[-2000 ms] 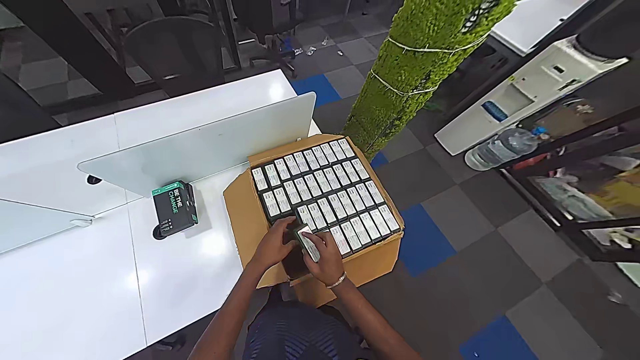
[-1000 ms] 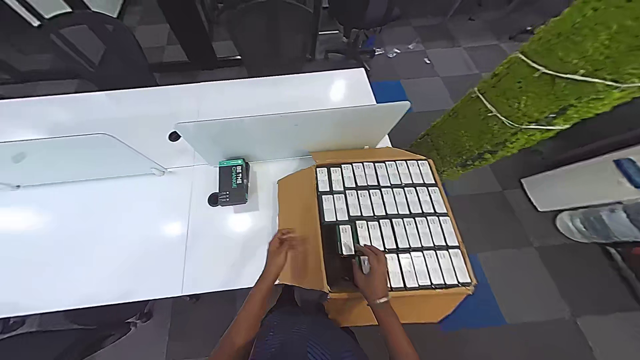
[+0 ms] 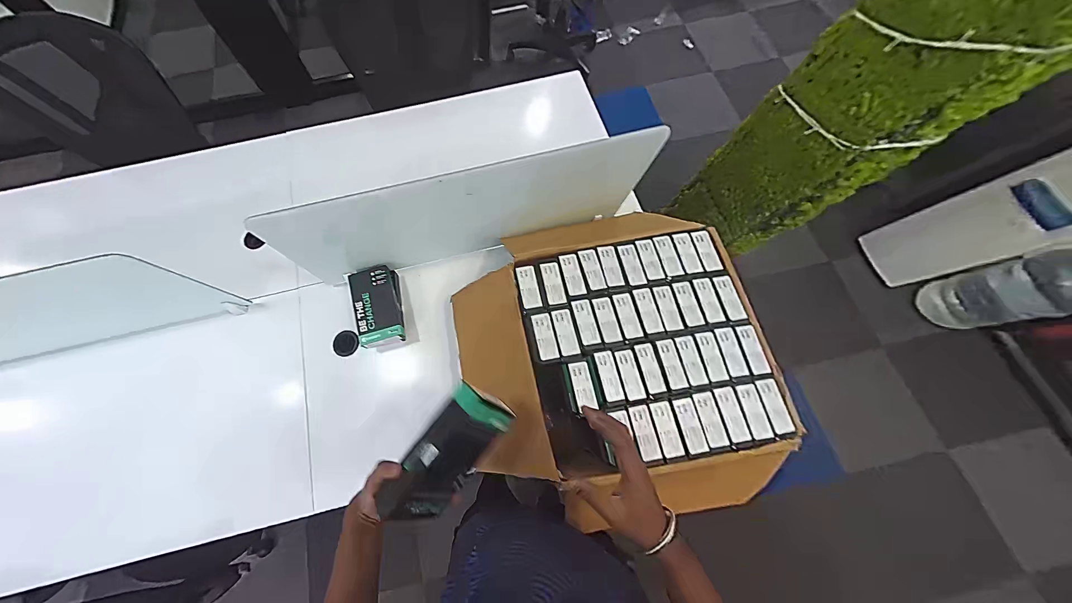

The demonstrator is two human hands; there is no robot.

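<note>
My left hand [image 3: 378, 496] grips a small black and green box [image 3: 448, 452], held tilted over the desk's near edge, left of the open cardboard carton [image 3: 494, 343]. Inside the carton, several narrow boxes [image 3: 649, 356] with white labels on their upward faces are packed in rows. There is a dark gap at the carton's near left corner. My right hand [image 3: 624, 490], with a bracelet at the wrist, is over the carton's near side, its fingers at the boxes beside that gap; whether it grips one I cannot tell. Another black and green box [image 3: 377, 308] lies on the white desk.
A pale divider panel [image 3: 469, 201] stands behind the carton, and a second panel [image 3: 109, 301] is at the left. A black round desk fitting [image 3: 345, 343] is beside the lone box. To the right are a moss-covered column [image 3: 804, 126] and a large water bottle [image 3: 997, 293].
My left hand, empty one second ago, now holds a black and green box to the left of the carton. My right hand remains at the carton. The view has shifted.
</note>
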